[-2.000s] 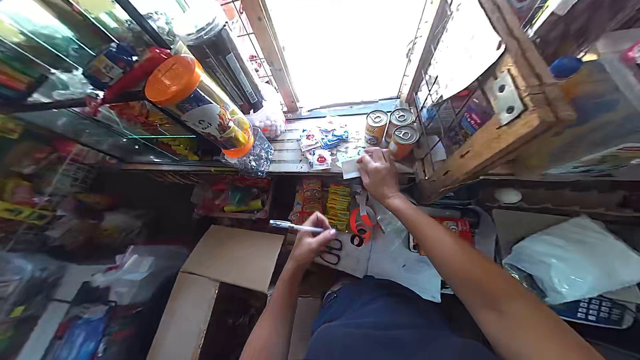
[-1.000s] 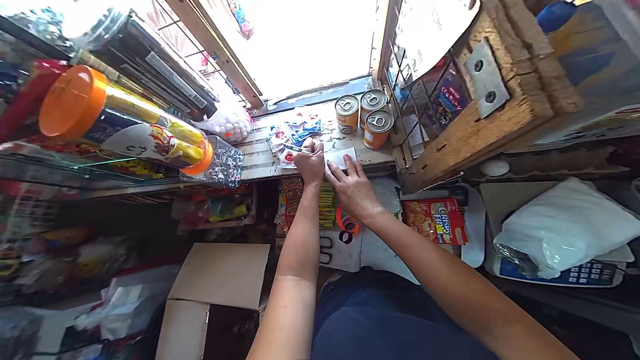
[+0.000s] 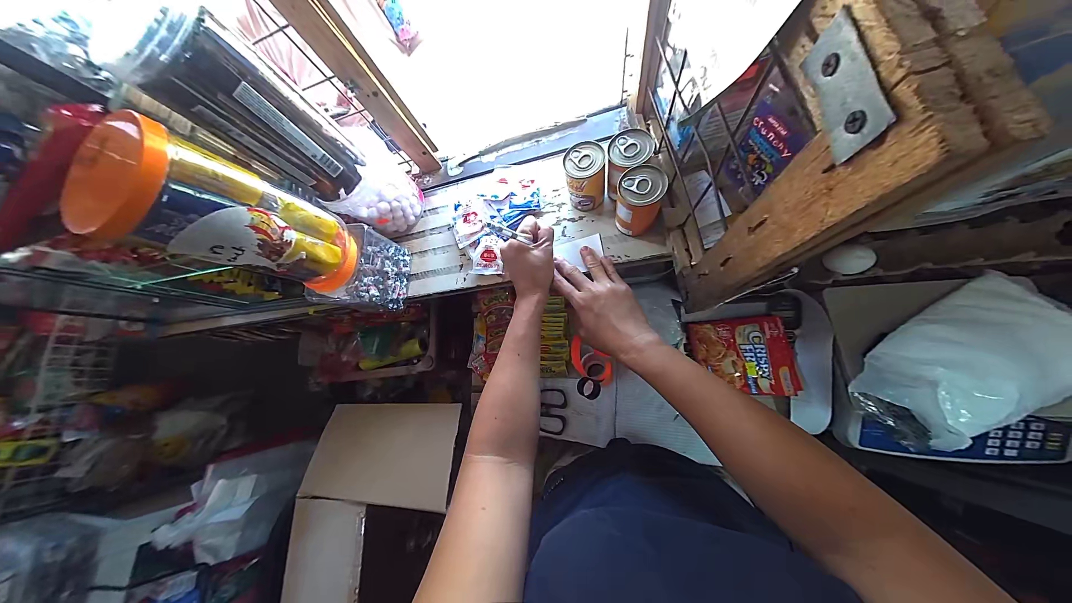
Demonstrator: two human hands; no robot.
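Note:
On the wooden ledge, my left hand (image 3: 529,255) is closed on a pen (image 3: 508,234), whose shaft points left over small blue, white and red packets (image 3: 490,219). My right hand (image 3: 607,306) lies beside it with fingers spread, pressing a small white paper (image 3: 579,250) against the ledge. Behind my right hand stand three ring-pull cans (image 3: 641,186) with orange labels. Below my wrists are yellow sachets (image 3: 554,335), a roll of orange tape (image 3: 592,361) and the dark handles of scissors (image 3: 553,410), partly hidden by my left forearm.
An orange-lidded plastic jar (image 3: 251,222) and a tub of wrapped sweets (image 3: 381,268) stand left. A wooden frame (image 3: 804,167) with a metal plate juts in at right. Further right are a red snack packet (image 3: 745,356) and a white plastic bag (image 3: 971,360) over a scale's keypad. An open cardboard box (image 3: 381,448) sits below.
My left hand, with the pen, has moved up from above the box to the ledge beside my right hand. The right hand has spread flat over the paper. The view has shifted.

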